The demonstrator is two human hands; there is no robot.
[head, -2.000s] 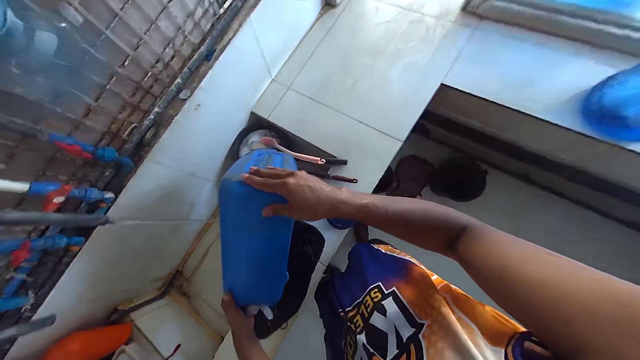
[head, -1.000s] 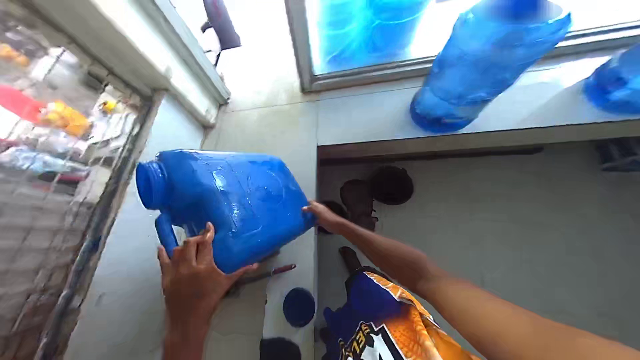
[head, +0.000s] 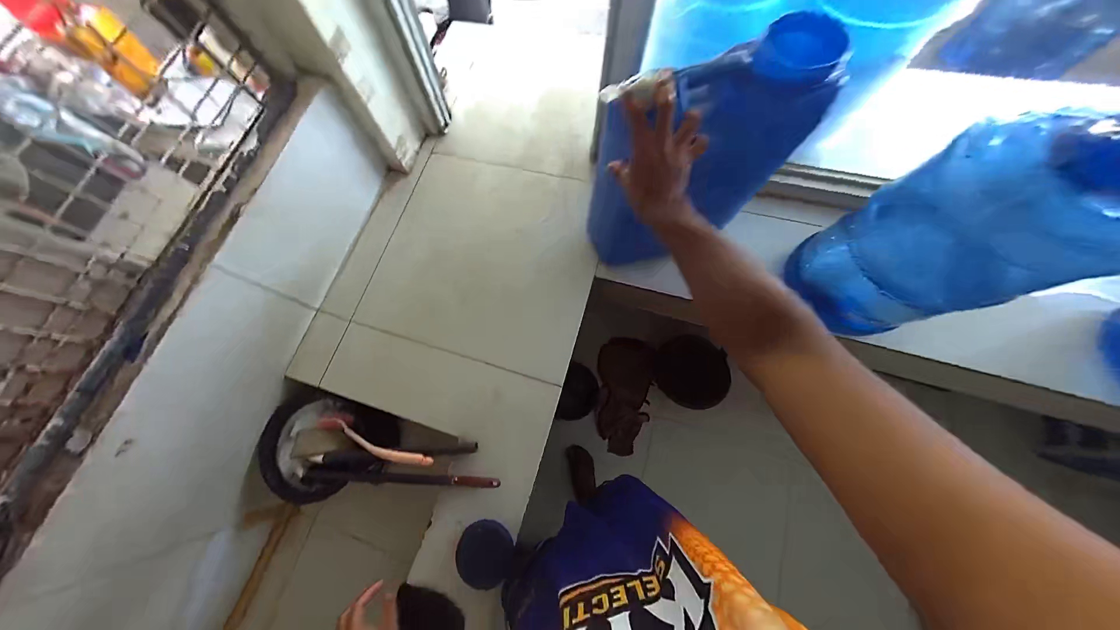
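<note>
A blue plastic jerrycan (head: 726, 131) with an uncapped mouth stands on the tiled ledge at the top, beside the window. My right hand (head: 661, 162) is on the near side of it, fingers spread against its upper part; whether they hook its handle is hard to see. At the bottom edge, my left hand (head: 367, 608) shows only its fingers, apart and with nothing seen in them. It is close to a dark round object (head: 429, 608). A blue round lid or cap (head: 485, 554) lies on the lower ledge.
A large translucent blue water bottle (head: 954, 227) stands on the right ledge. Below are brown shoes (head: 623, 389) and a dark round container (head: 692, 371). A round basin with handled tools (head: 328, 446) sits in the left recess. Wire mesh (head: 96, 175) borders the left wall.
The jerrycan, held by both hands one second ago, has moved right onto the ledge by the window. My left hand has come off it and is low in the view.
</note>
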